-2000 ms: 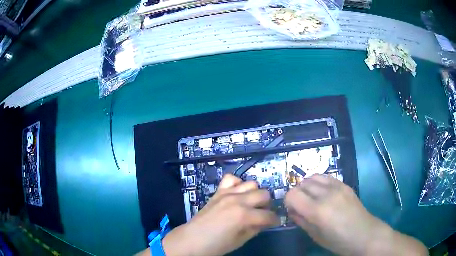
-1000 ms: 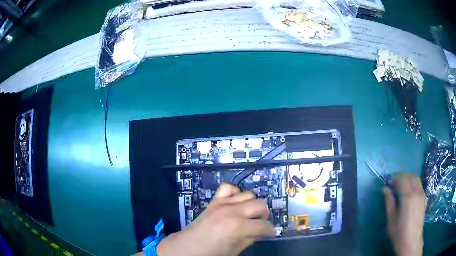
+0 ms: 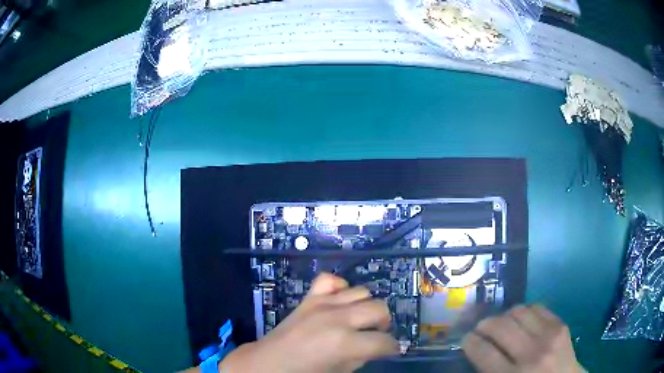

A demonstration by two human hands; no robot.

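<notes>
The open laptop base (image 3: 502,233) lies on a black foam sheet, with its dark mainboard (image 3: 291,266), white round fan (image 3: 473,268) and amber patches (image 3: 456,297). A thin black bar (image 3: 364,252) crosses it and overhangs both sides. My left hand (image 3: 327,328) is over the board's lower middle, fingers bent, fingertips near a small pale part (image 3: 404,346); whether it grips anything is hidden. My right hand (image 3: 520,339) is at the base's lower right corner, fingers closed around the tweezers (image 3: 472,320), which show only as a faint blurred streak.
A thin black cable (image 3: 147,182) lies left on the green bench. A cable bundle (image 3: 601,120) and a clear bag (image 3: 639,280) lie right. Another clear bag (image 3: 169,58) and a clear bag or tub of pale pieces (image 3: 466,29) sit by the ribbed rail. Another unit (image 3: 29,211) is far left.
My right hand has left the base, reached the tweezers on the right of the bench and come back with them. My left hand has stayed over the board. The view has shifted slightly.
</notes>
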